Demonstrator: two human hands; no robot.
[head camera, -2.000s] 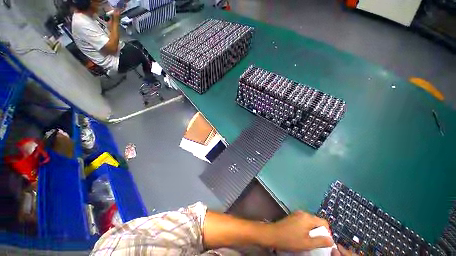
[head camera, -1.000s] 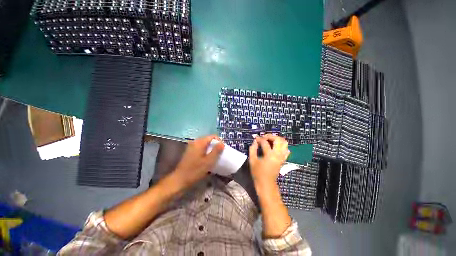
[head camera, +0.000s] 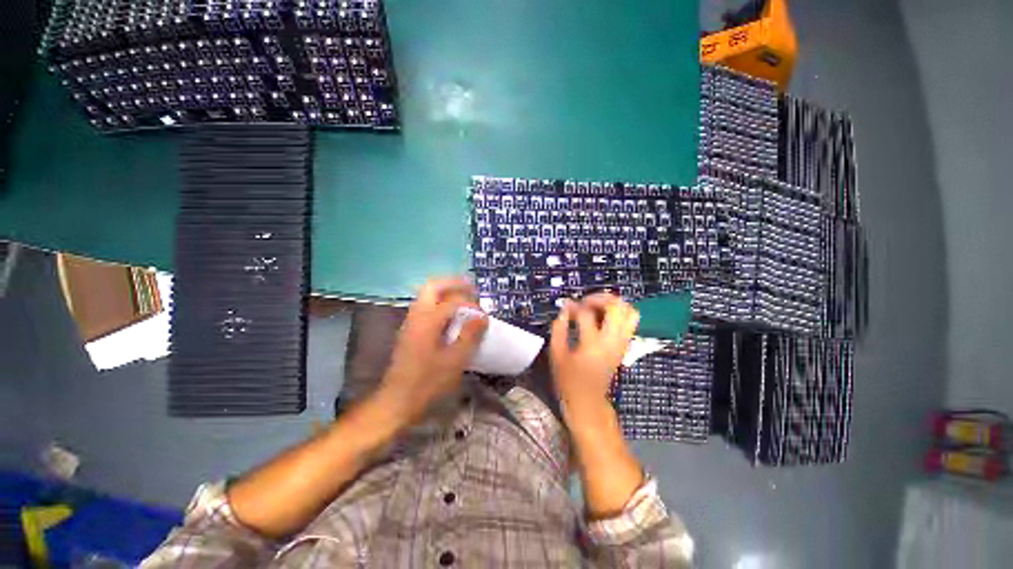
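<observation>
A black keyboard part (head camera: 589, 239) with rows of pale squares lies on the green table at its near edge. My left hand (head camera: 428, 345) holds a curled white label sheet (head camera: 502, 347) just in front of the keyboard's lower left corner. My right hand (head camera: 592, 345) is at the keyboard's near edge with thumb and fingertips close together. A small pale spot shows by the fingertips; whether it is a label in them I cannot tell.
A block of stacked keyboards (head camera: 233, 72) stands at the upper left. A ribbed black stack (head camera: 239, 278) overhangs the table edge. More keyboard stacks (head camera: 766, 256) stand at right, near an orange object (head camera: 755, 45). White paper and brown board (head camera: 106, 300) are at left.
Since one second ago the view has shifted slightly. My left fingers have moved on the sheet; my right hand stays at the keyboard's near edge. Two seconds ago the view faced further left.
</observation>
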